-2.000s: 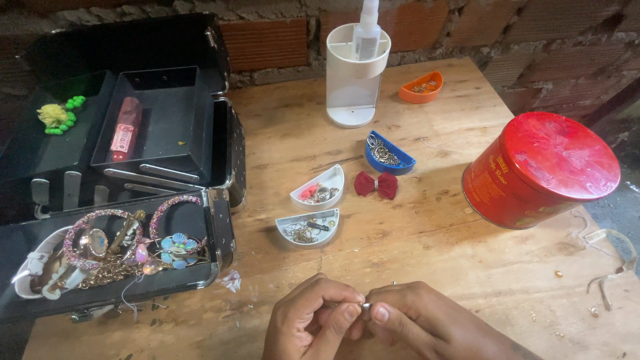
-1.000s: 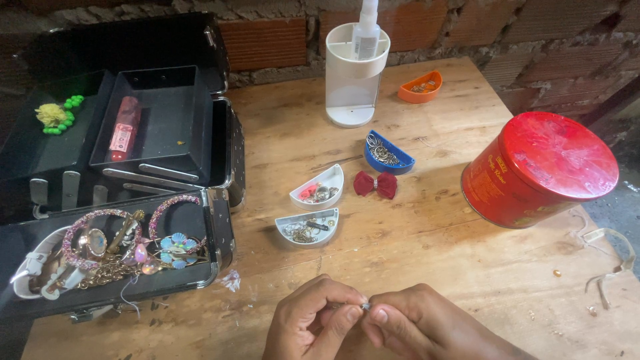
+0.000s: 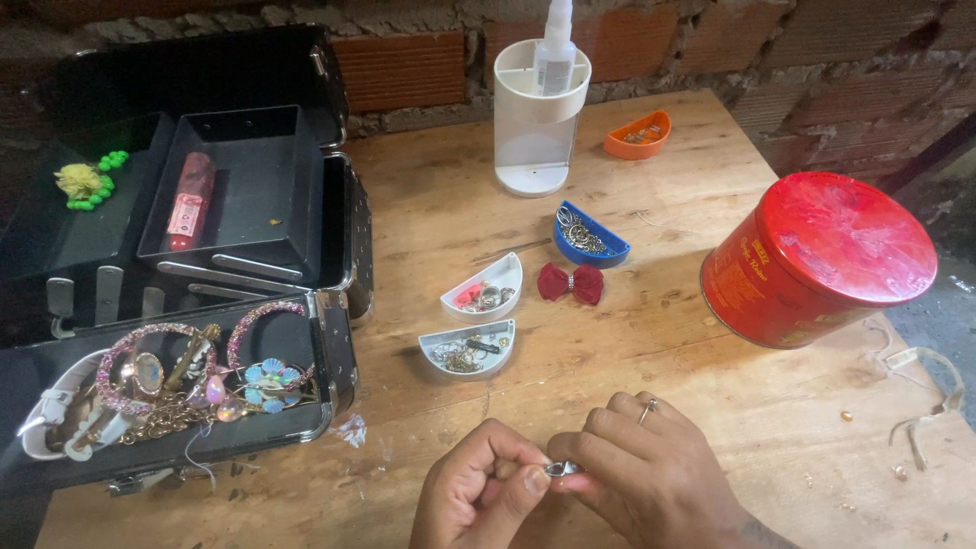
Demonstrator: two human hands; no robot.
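Note:
My left hand (image 3: 492, 484) and my right hand (image 3: 637, 457) meet at the front of the wooden table, pinching a small silver-coloured metal piece (image 3: 562, 468) between thumbs and fingertips. A ring sits on one right-hand finger. Beyond them lie two half-round trays, a pale grey one (image 3: 438, 367) and a white one (image 3: 509, 284), both holding small jewellery. A blue half-round tray (image 3: 602, 259) holds silver-coloured jewellery, with a dark red fabric bow (image 3: 570, 284) just in front of it. Farther back, an orange half-round tray (image 3: 634, 151) contains small pieces.
An open black case (image 3: 358, 229) at left holds bracelets, a watch and chains in its front compartment. A white holder (image 3: 534, 145) with a spray bottle (image 3: 554, 61) stands at the back. A red round tin (image 3: 785, 267) is at right, beside a pale strap (image 3: 953, 381).
The right hand has turned and risen somewhat, showing more of its back and the ring. The small metal piece is still between both hands.

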